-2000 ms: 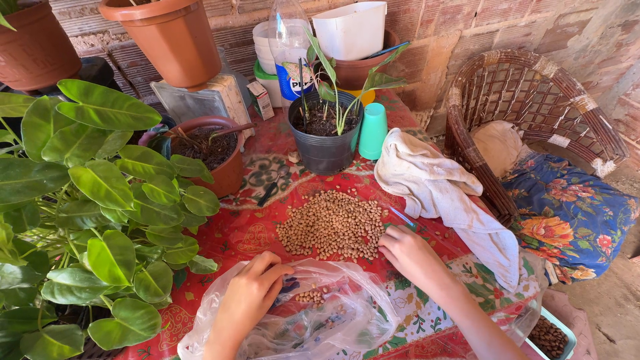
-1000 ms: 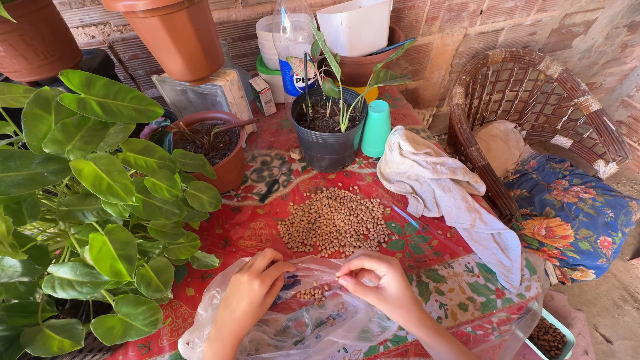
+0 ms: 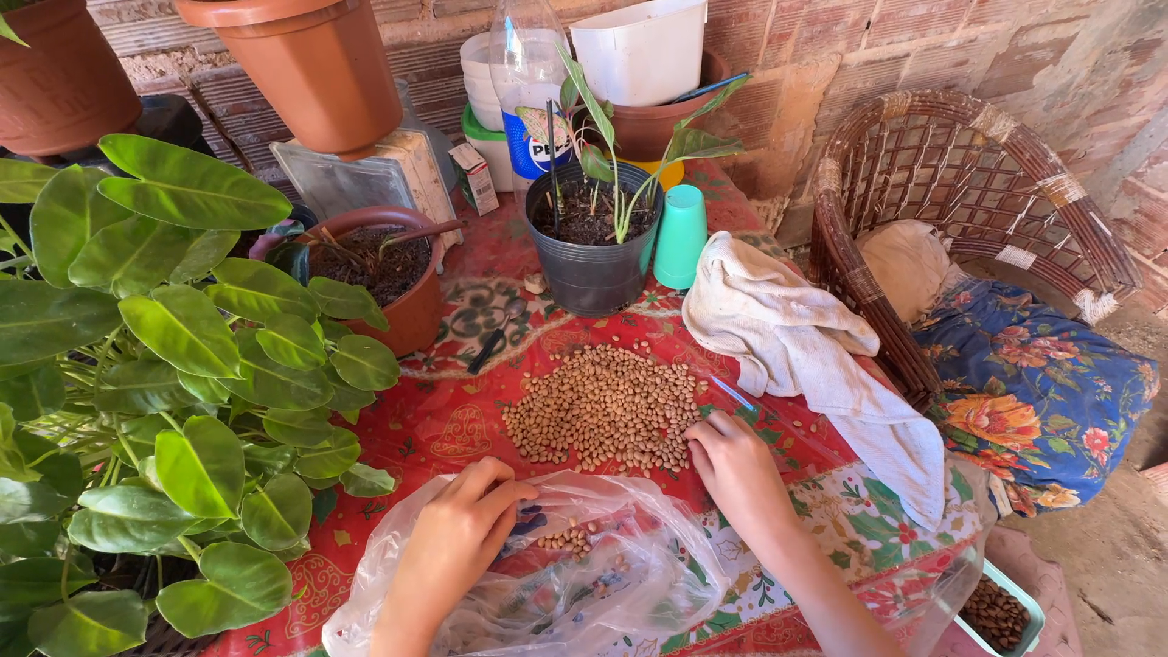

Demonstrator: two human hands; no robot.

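A pile of light brown beans point(image 3: 607, 406) lies spread on the red patterned tablecloth point(image 3: 438, 438). My right hand point(image 3: 735, 461) rests at the pile's right edge, its fingertips at the outermost beans; whether a bean is between them cannot be seen. A clear plastic bag point(image 3: 630, 566) lies open on the near side of the pile, with a small cluster of beans point(image 3: 568, 540) in it. At the bag's upper left edge, my left hand point(image 3: 470, 520) holds the plastic with bent fingers.
A black pot point(image 3: 591, 274) with a plant, a turquoise cup point(image 3: 681, 237) and a whitish cloth point(image 3: 785, 319) stand or lie beyond the pile. A spoon point(image 3: 493, 338) and a blue pen-like stick point(image 3: 733, 394) flank it. Leafy plants crowd the left; a tray of darker beans point(image 3: 995, 613) sits lower right.
My right hand went from the pile's edge to the bag's upper edge beside my left hand, and is now back at the pile. My left hand has stayed at the bag.
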